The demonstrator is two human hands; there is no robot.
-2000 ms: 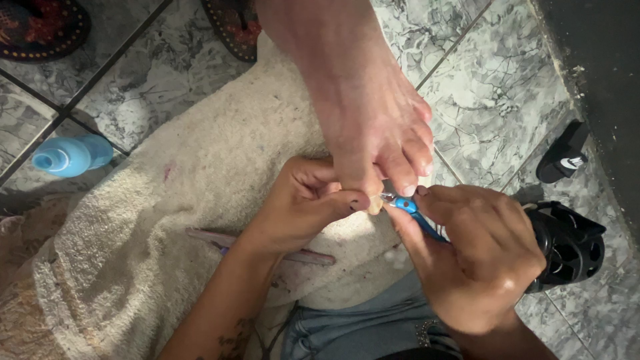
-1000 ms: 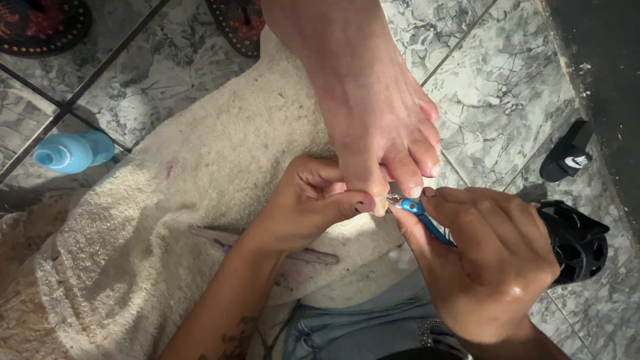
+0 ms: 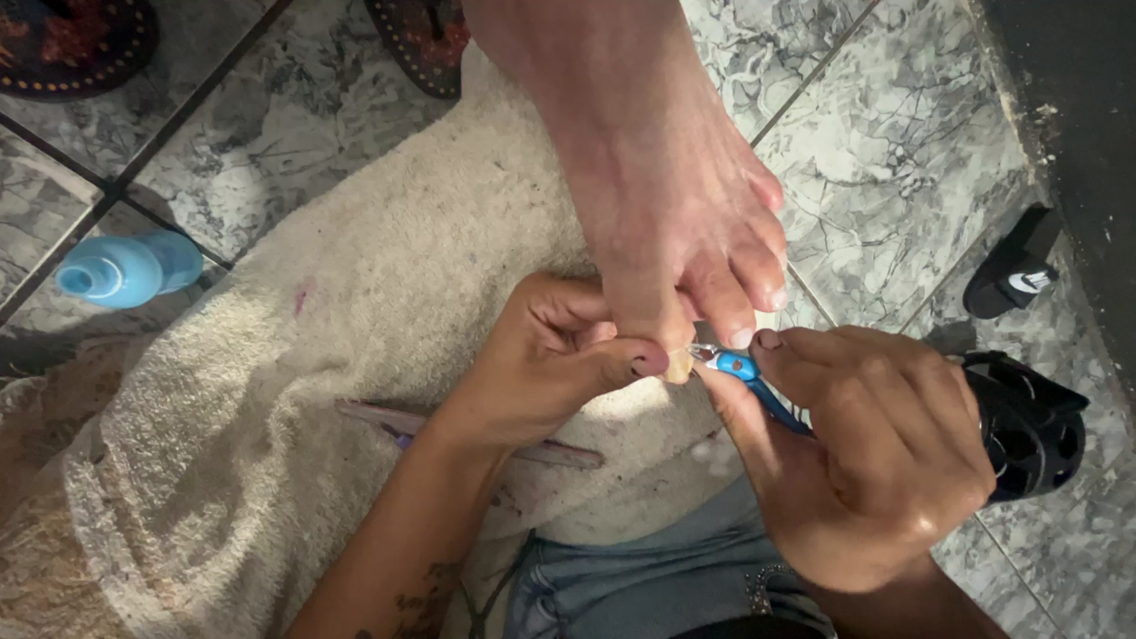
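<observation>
Another person's bare foot (image 3: 657,195) comes down from the top of the head view, over a cream towel (image 3: 426,231). My left hand (image 3: 550,364) grips its big toe (image 3: 652,306), with the thumb beside the nail. In my right hand (image 3: 870,444) are blue-handled nippers (image 3: 738,366), their metal tip at the side of the big toenail (image 3: 679,366) that faces the second toe. Whether the jaws are apart cannot be told. A nail file (image 3: 564,453) lies on the towel, partly under my left forearm.
A light blue plastic bottle (image 3: 129,269) stands on the marbled tile floor at left. Studded dark sandals (image 3: 75,53) are at the top left. A black slide sandal (image 3: 1012,271) and a black openwork container (image 3: 1029,435) are at right. Blue denim (image 3: 639,568) shows below the towel.
</observation>
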